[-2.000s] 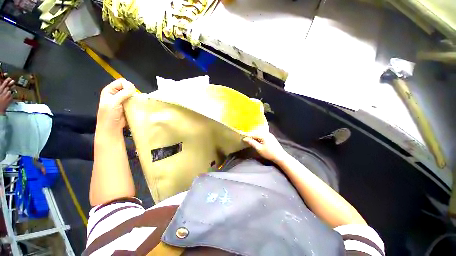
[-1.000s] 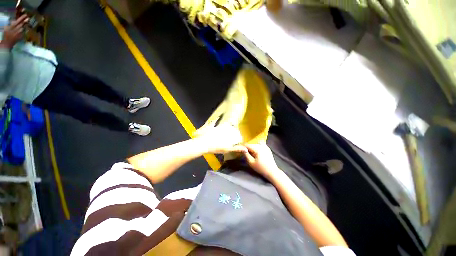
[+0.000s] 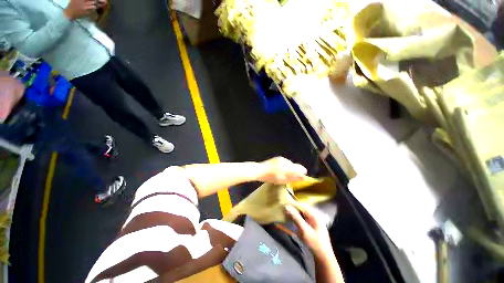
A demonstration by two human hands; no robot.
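Observation:
A khaki bag body (image 3: 260,203) is held at my waist, beside the table edge. Its opening faces right and shows a darker yellow inside. My left hand (image 3: 282,170) lies over the upper rim of the bag; its fingertips are blurred. My right hand (image 3: 307,224) pinches the lower side of the bag near the opening. A whitish blurred patch shows beside my right hand. The lower part of the bag is hidden by my arm and grey apron.
The long white table (image 3: 381,160) runs along the right. It holds yellow straps (image 3: 293,38), curled bag pieces (image 3: 414,44), stacked khaki panels (image 3: 478,132) and a hammer (image 3: 442,254). A person in light green (image 3: 72,41) stands at upper left; another person's legs show nearby.
The bag has turned and moved down and right in view, with both hands at its opening. The view has swung, showing more table; a second person's legs have appeared at left.

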